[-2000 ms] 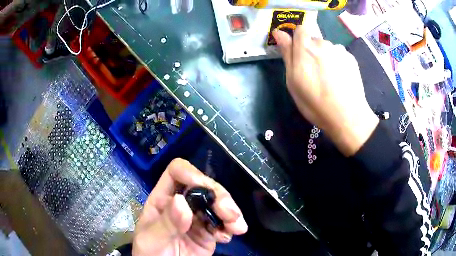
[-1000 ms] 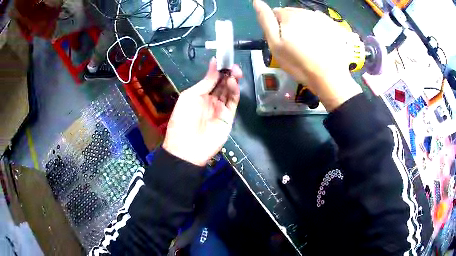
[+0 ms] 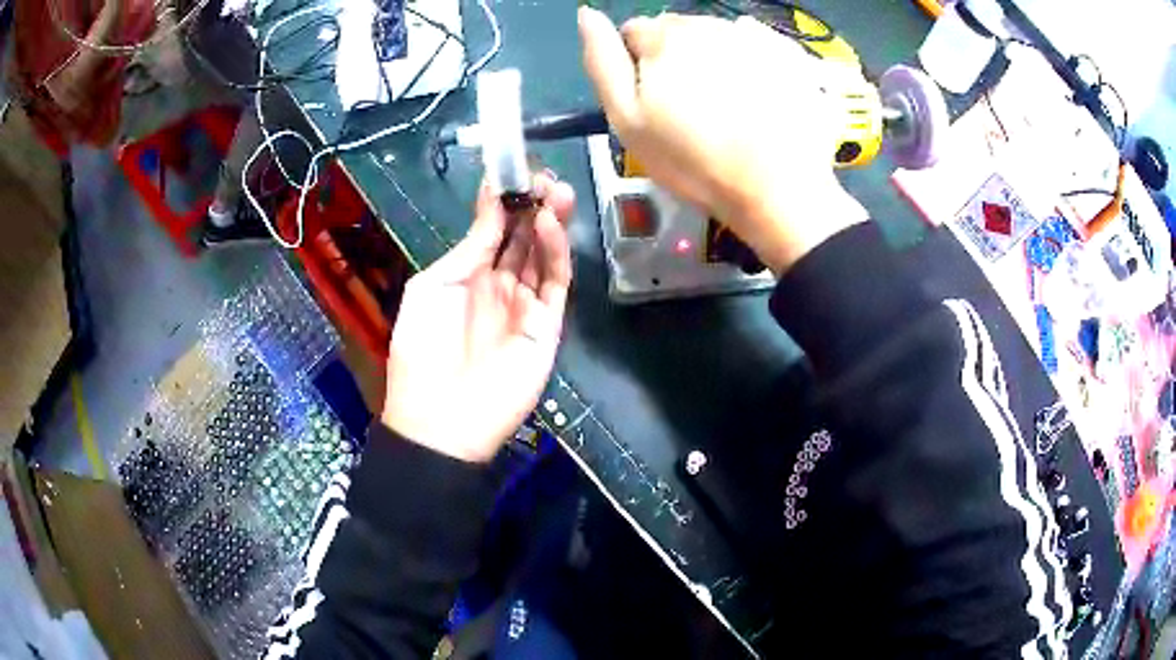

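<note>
My left hand [image 3: 484,316] holds a small black earbud [image 3: 521,201] in its fingertips, against the lower edge of the whitish buffing wheel [image 3: 503,129]. The fingers partly hide the earbud. My right hand [image 3: 709,110] lies on the yellow motor of the bench polisher [image 3: 851,116], its thumb raised towards the shaft. The polisher's white base [image 3: 635,264] stands on the green bench below that hand. The pinkish-grey second wheel [image 3: 913,116] is on the motor's right end.
Small white rings [image 3: 809,477] lie in a curved row on the dark mat. Red bins [image 3: 342,264] and a tray of many small dark and green pieces [image 3: 239,464] are below the bench edge. White cables [image 3: 294,142] cross the bench's back left. Another person's foot [image 3: 232,230] shows at upper left.
From two seconds ago, my left hand has risen from below the bench edge to the buffing wheel with the earbud. Over the last second the hands keep their poses while the view shifts slightly.
</note>
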